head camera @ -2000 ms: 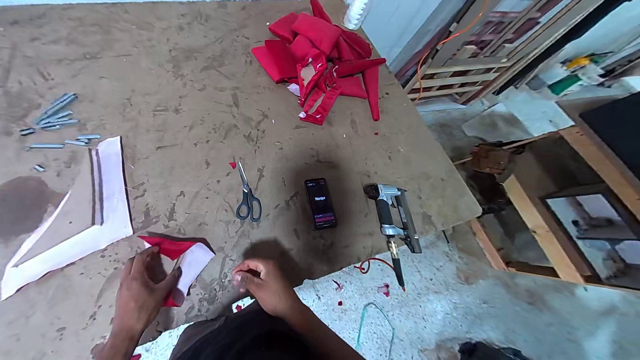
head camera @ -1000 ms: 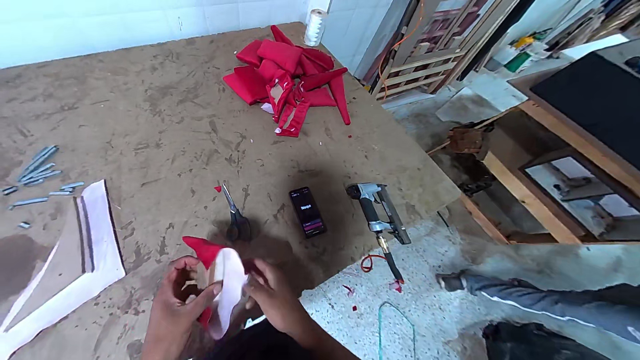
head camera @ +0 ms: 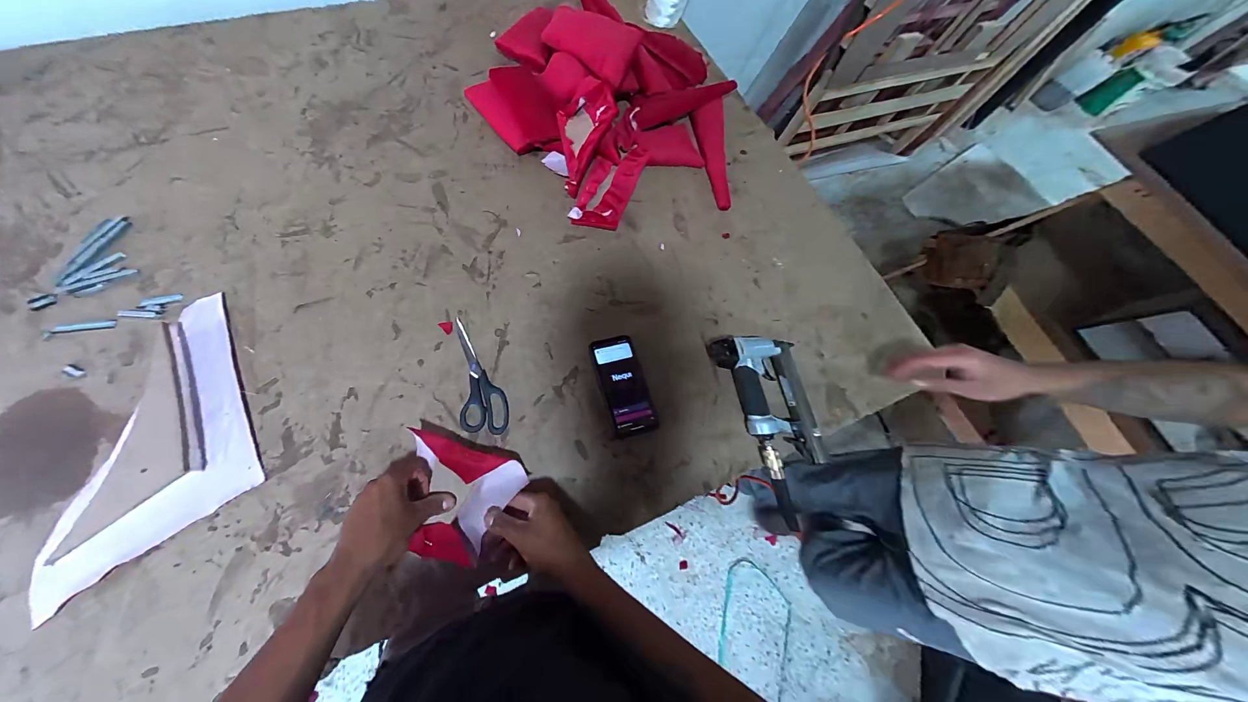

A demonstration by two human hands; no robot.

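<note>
At the table's near edge, a small piece of red fabric with a white backing (head camera: 494,492) lies partly folded around a tan panel. My left hand (head camera: 395,512) grips its left side, thumb on the tan part. The white flap at its right side is pinched in the fingers of my right hand (head camera: 536,531). Dark-handled scissors (head camera: 483,390) lie just beyond the piece, blades pointing away. To their right are a smartphone (head camera: 624,385) with its screen lit and a pneumatic stapler (head camera: 765,390) joined to an air hose.
Red padded pieces (head camera: 604,58) are heaped at the far edge beside a white spool (head camera: 665,10). Staple strips (head camera: 93,263) and a white-edged angled panel (head camera: 219,409) lie at left. Another person (head camera: 1053,546) stands at right, one hand (head camera: 955,370) at the table corner.
Another person has come in at right, with an arm reaching to the table corner. The piece, raised in my hands one second ago, is now lower and spread flatter.
</note>
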